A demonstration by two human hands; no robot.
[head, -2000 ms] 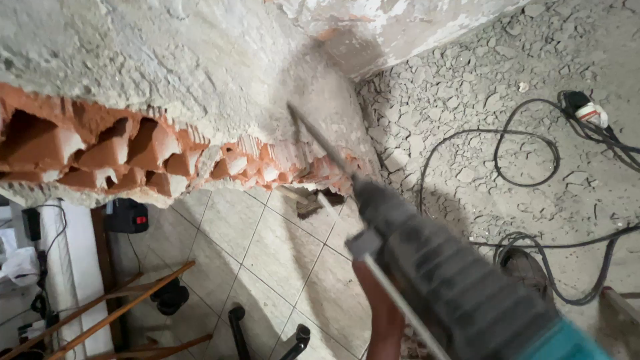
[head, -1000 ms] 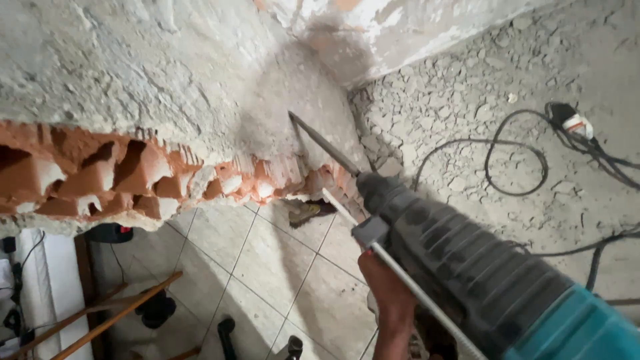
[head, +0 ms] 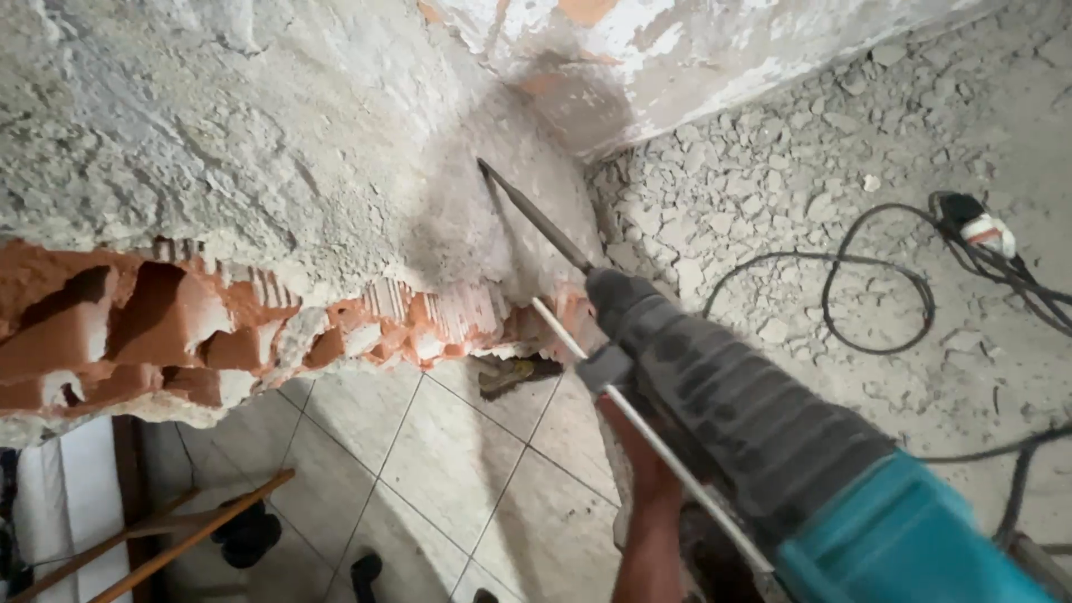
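A teal and black rotary hammer (head: 754, 402) runs from the lower right corner toward the middle, its pointed chisel bit (head: 544, 222) aimed up and left. The bit's tip lies over the grey plastered wall (head: 335, 134), in a shadow; whether it touches the plaster cannot be told. Beneath the tool's front part is my left hand (head: 641, 452), closed at the side handle near the collar, with the fingers mostly hidden. A thin metal depth rod (head: 662, 448) passes alongside the tool. My right hand is out of view.
Broken hollow red bricks (head: 159, 327) form the wall's rough edge. Rubble (head: 754, 184) covers the floor at right, where a black cable (head: 837, 276) loops near a plug connector (head: 988, 234). Wooden legs (head: 201, 536) stand on the tiled floor (head: 435, 469) at lower left.
The view has shifted somewhat. More of my left hand and forearm shows under the tool than two seconds ago. The bit stays over the same shadowed part of the wall.
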